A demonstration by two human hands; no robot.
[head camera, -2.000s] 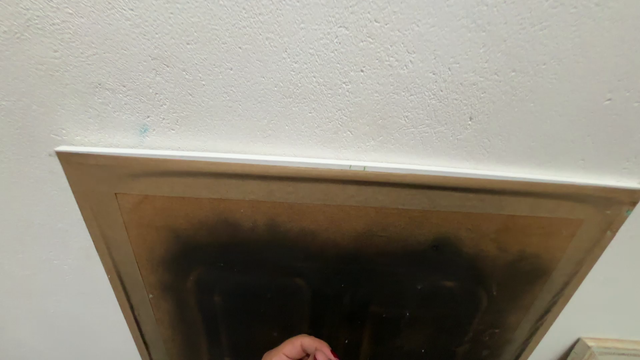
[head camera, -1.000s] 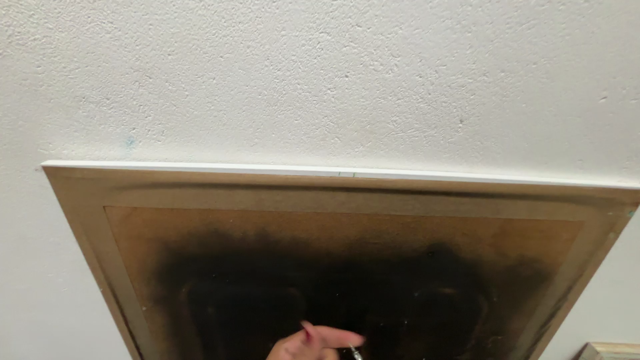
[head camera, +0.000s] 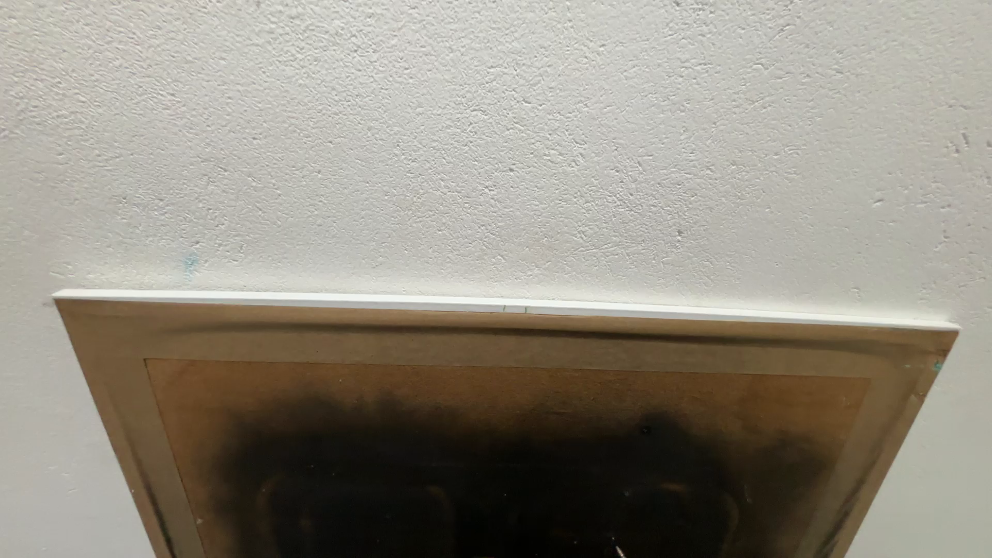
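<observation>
Neither my left hand nor my right hand shows in the head view now. A flat board with a brown border and a darkened, black-stained middle fills the lower part of the view. Its far edge is a thin white strip with two small marks near the middle. At the bottom edge, over the black area, the tip of a small, thin, shiny object shows; what it is and what holds it are out of sight.
A rough white plastered wall rises behind the board's far edge, with a faint blue smudge at the left. More pale surface shows on both sides of the board.
A hand at the bottom edge, with a small thin object by its fingers one second ago, has left the view. The board sits slightly lower in view.
</observation>
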